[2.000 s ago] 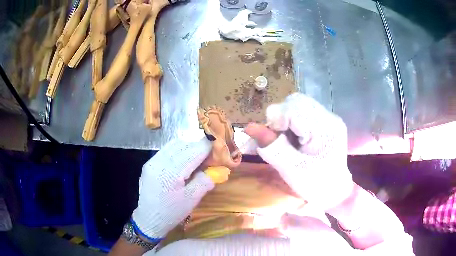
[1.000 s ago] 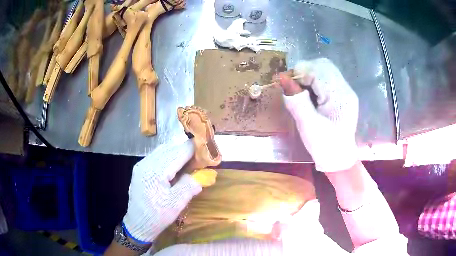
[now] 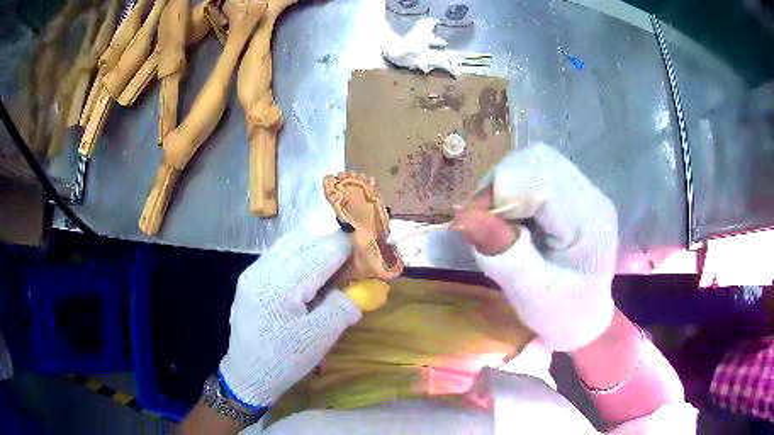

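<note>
My left hand, in a white knit glove with a yellow wrap on the thumb, holds a small tan foot-shaped part, hollow side up, at the bench's front edge. My right hand, gloved with bare fingertips, grips a thin pale stick. The stick's far end reaches the hollow of the part's lower end; whether it touches is hard to tell. A small white round cap sits on the stained brown board beyond my hands.
Long tan leg-shaped parts lie piled at the left of the metal bench. Crumpled white tissue, thin sticks and two bottles are behind the board. Blue crates stand below left. A pink checked sleeve shows at right.
A second ago the stick's tip was at the white cap. My right hand has since come down and left with it to the tan part, which my left hand still holds.
</note>
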